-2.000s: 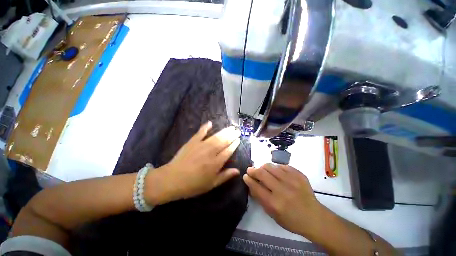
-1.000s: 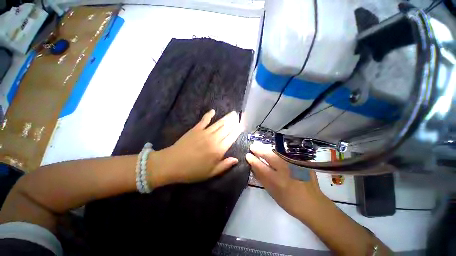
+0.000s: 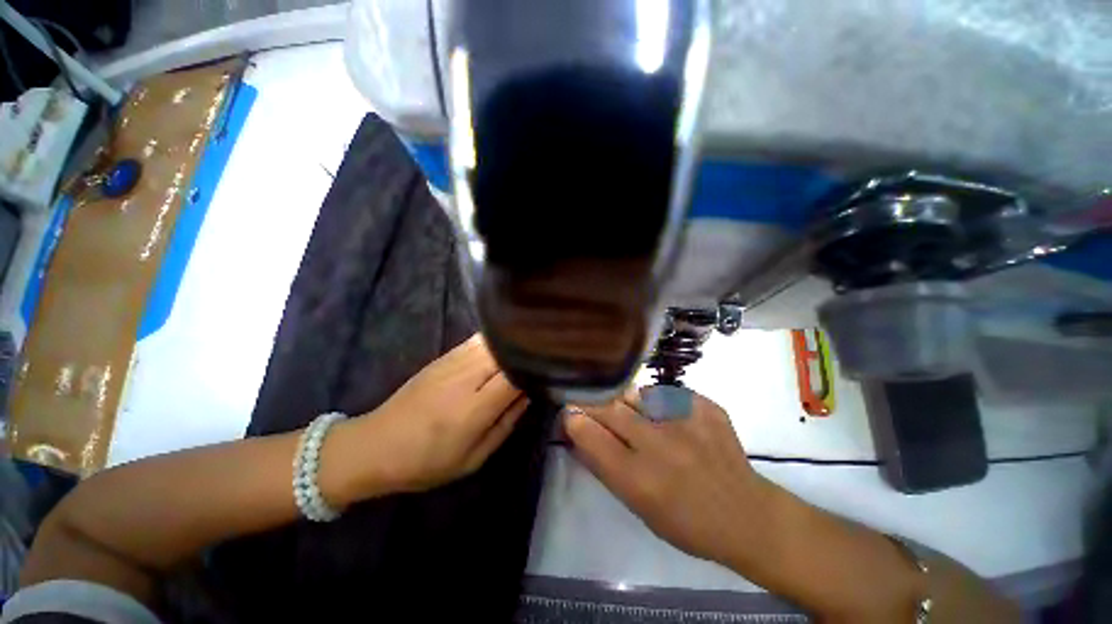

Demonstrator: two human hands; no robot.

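The dark garment panel (image 3: 354, 274) lies on the white table to the left of the sewing machine head (image 3: 793, 85) and hangs over the front edge. My left hand (image 3: 427, 421) lies on the panel, its fingertips partly hidden behind the machine's shiny lever guard. My right hand (image 3: 665, 469) is at the panel's right edge, its fingertips close under the guard and partly covered. The needle and presser foot are hidden. Whether either hand pinches the cloth cannot be seen.
Orange and yellow-green thread snips (image 3: 813, 372) lie right of my right hand, beside a black smartphone (image 3: 932, 433). A brown taped cardboard sheet (image 3: 104, 274) with blue edges lies at left, a round blue item (image 3: 121, 178) on it. A ruler strip (image 3: 683, 606) runs along the front edge.
The camera view has shifted, so the machine head now covers the needle area. My hands stay at the cloth near the needle area; my left fingers look closer together.
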